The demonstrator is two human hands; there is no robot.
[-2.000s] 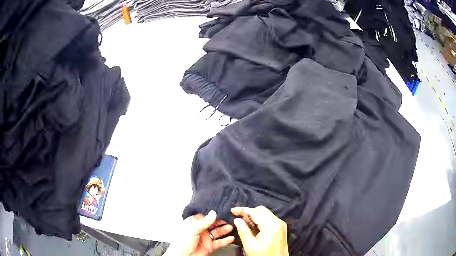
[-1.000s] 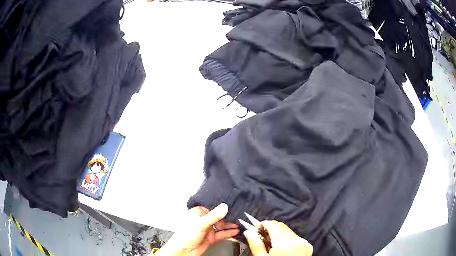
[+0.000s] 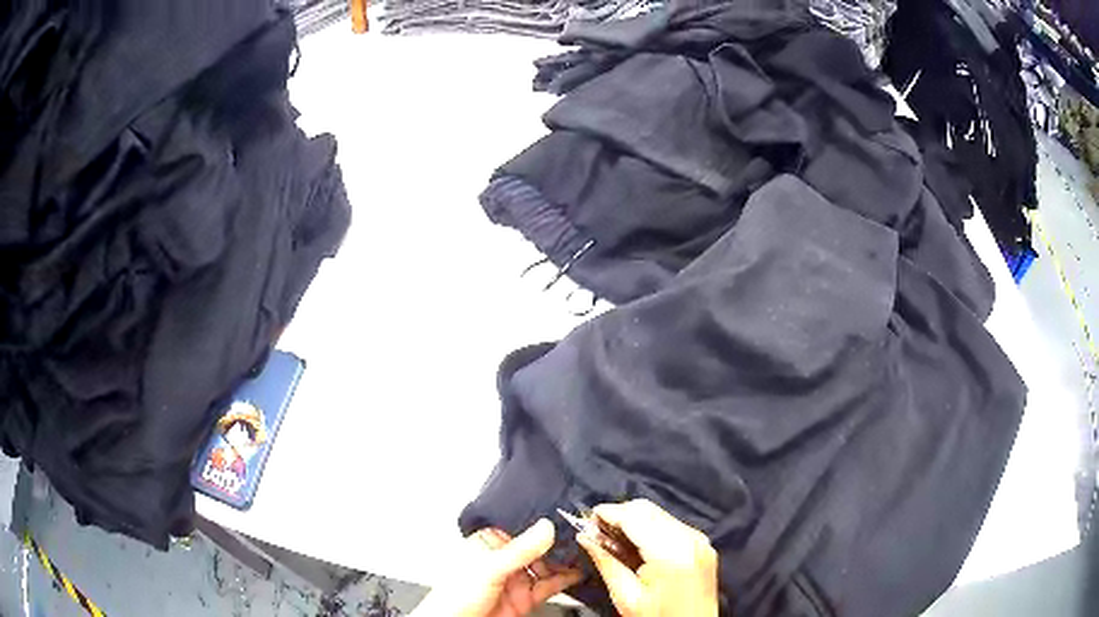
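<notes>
A black garment (image 3: 735, 374) lies spread over the near right part of the white table. My left hand (image 3: 512, 576) pinches its near edge between thumb and fingers. My right hand (image 3: 657, 560) is just right of it and holds small thread snips (image 3: 576, 521). Their silver tips point left, at the cloth beside my left thumb. The rest of the snips is hidden in my right hand. Any thread at the tips is too small to tell.
A black garment heap (image 3: 157, 253) hangs over the left table edge. A blue cartoon phone or case (image 3: 250, 430) lies beside it. More black garments (image 3: 675, 109) lie ahead, with cords at a waistband (image 3: 530, 207). Grey-black stacks (image 3: 482, 17) and an orange object (image 3: 359, 15) are at the far edge.
Between two and one seconds ago the snips' open blades came into view at my right fingers. Now the blades look closer together and nearer my left thumb. The view has also shifted.
</notes>
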